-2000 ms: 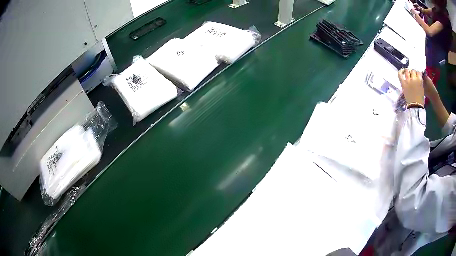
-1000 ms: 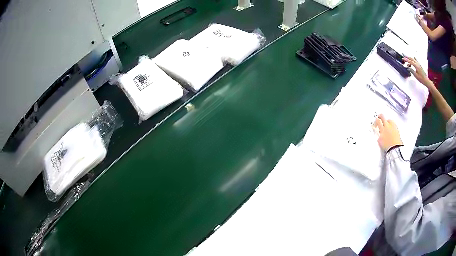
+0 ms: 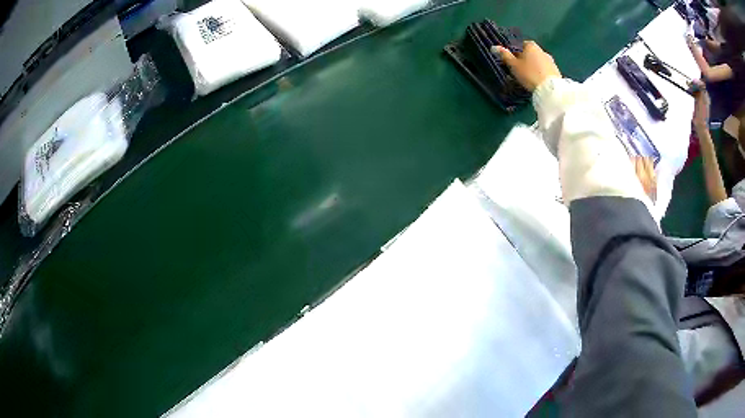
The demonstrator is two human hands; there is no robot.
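A stack of thin black frames [image 3: 482,61] stands fanned and tilted on the green conveyor belt at the upper middle right. My right hand [image 3: 531,67], bare with a white cuff and dark grey sleeve, reaches in from the lower right. Its thumb and fingers are on the right end of the stack and grip it; the fingertips are partly hidden. How many frames it grips cannot be told. My left hand is not in view. White foam sheeting [image 3: 392,326] lies along the near side of the belt.
Wrapped white packs of bags [image 3: 78,155] lie on the far ledge. The green belt [image 3: 245,220] curves between ledge and sheeting. At right, another person's hand [image 3: 646,175] is by a bagged frame [image 3: 631,129]. A black frame [image 3: 642,86] lies beyond. More people work farther right.
My right arm has come into view and its hand has taken hold of the black stack. The camera view has shifted. The neighbour's near hand is now at the bagged frame.
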